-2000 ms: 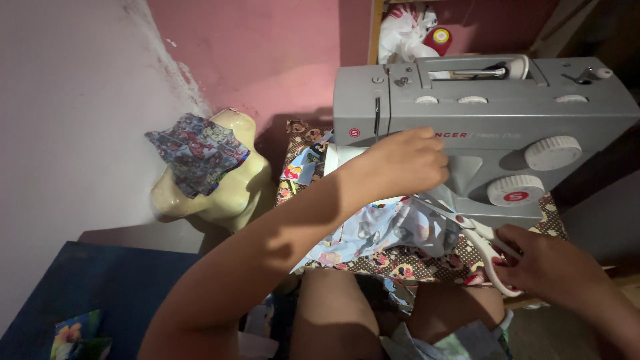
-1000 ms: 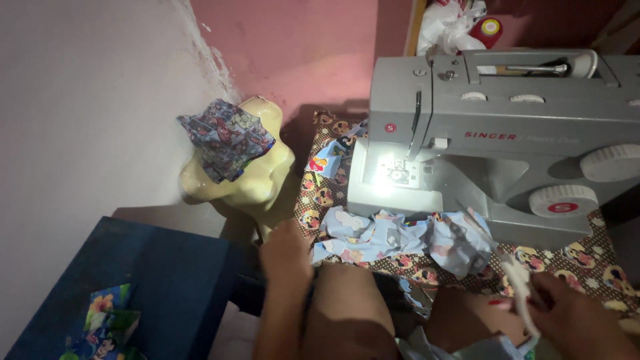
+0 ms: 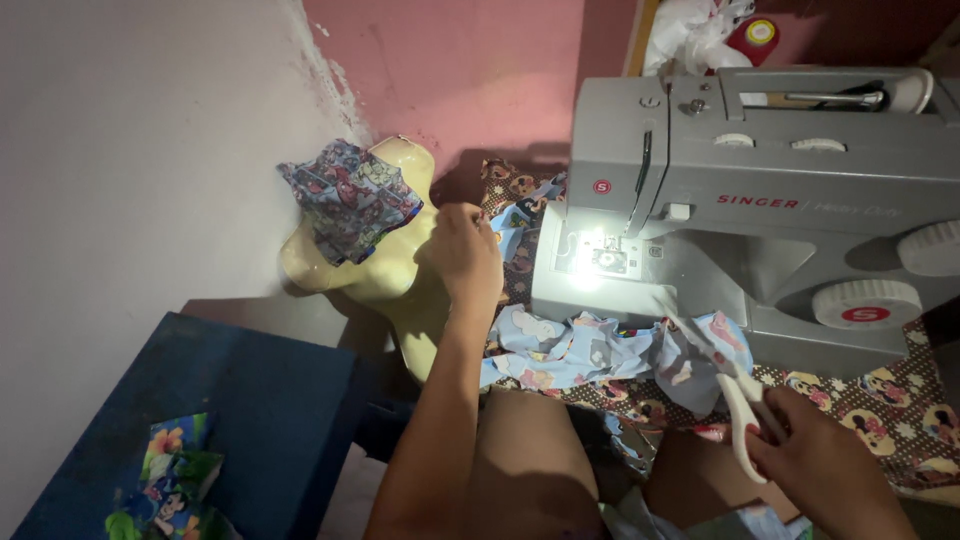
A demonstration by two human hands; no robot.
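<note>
My right hand grips the white handles of a pair of scissors, whose blades point up and left over light blue printed fabric. That fabric lies crumpled along the front of a grey Singer sewing machine with its lamp lit. My left hand reaches forward between a cream mannequin torso and the machine bed, next to a small blue printed scrap. Its fingertips are partly hidden, so whether they hold anything cannot be told. A dark patterned cloth piece drapes over the mannequin.
A brown dotted cartoon-print cloth covers the table under the machine. At the lower left stands a blue box-like surface with bright floral fabric on it. A white plastic bag and a red thread spool sit behind the machine.
My left hand was over the machine front, then low near my lap, and is now up beside the mannequin. The scissors stay in my right hand, their blades now over the blue fabric.
</note>
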